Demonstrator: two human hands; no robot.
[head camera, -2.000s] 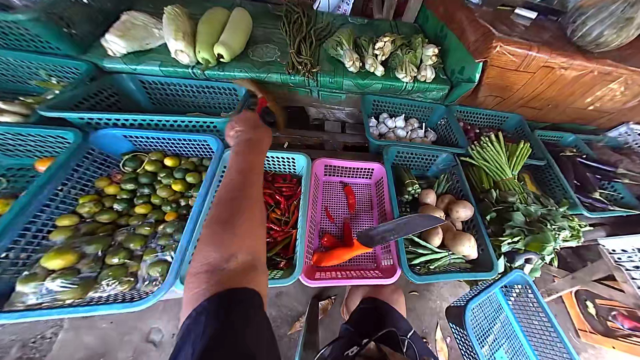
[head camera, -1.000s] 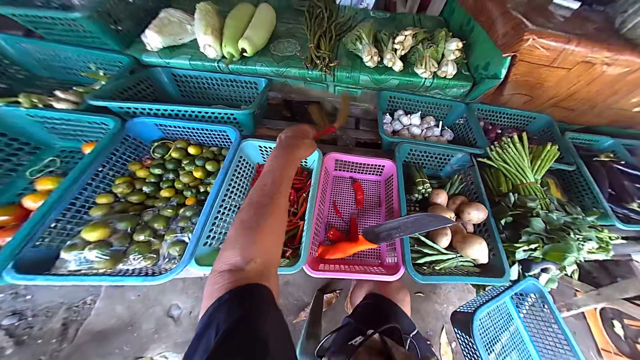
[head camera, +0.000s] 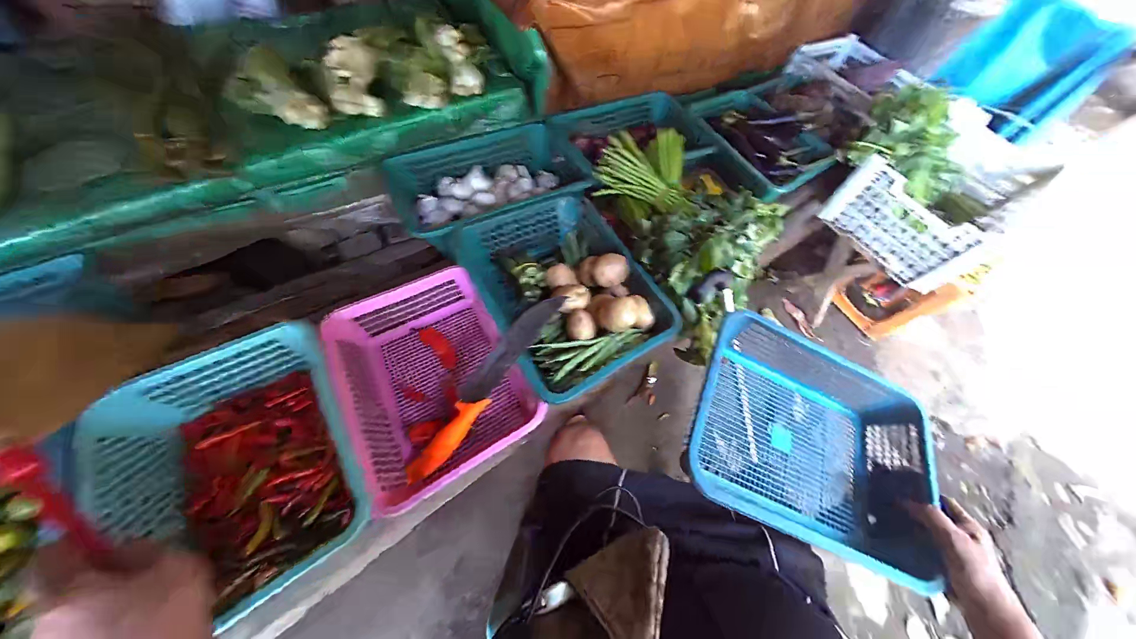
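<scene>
My left hand (head camera: 124, 586) is blurred at the lower left, closed on the red handle of a blurred brown-headed tool (head camera: 80, 373), whose kind I cannot tell. Beside it lies a teal basket of red chili peppers (head camera: 266, 453). My right hand (head camera: 963, 550) grips the near right corner of a blue plastic basket (head camera: 790, 435), which holds no produce. Between them, a knife with an orange handle (head camera: 448, 439) lies across a pink basket (head camera: 355, 390) with a few red peppers, its dark blade reaching over the potato basket.
A teal basket holds potatoes (head camera: 612, 297) and green beans. Behind it is garlic (head camera: 484, 191); leafy greens (head camera: 710, 240) and eggplants (head camera: 763, 142) lie farther right. A white crate (head camera: 905, 226) stands at the right. Cauliflower-like vegetables (head camera: 355, 75) rest on the green-covered table.
The view has swung to the right. My right hand, unseen before, now holds the blue basket. The left hand with the red-handled tool has come back toward me, left of the chili basket.
</scene>
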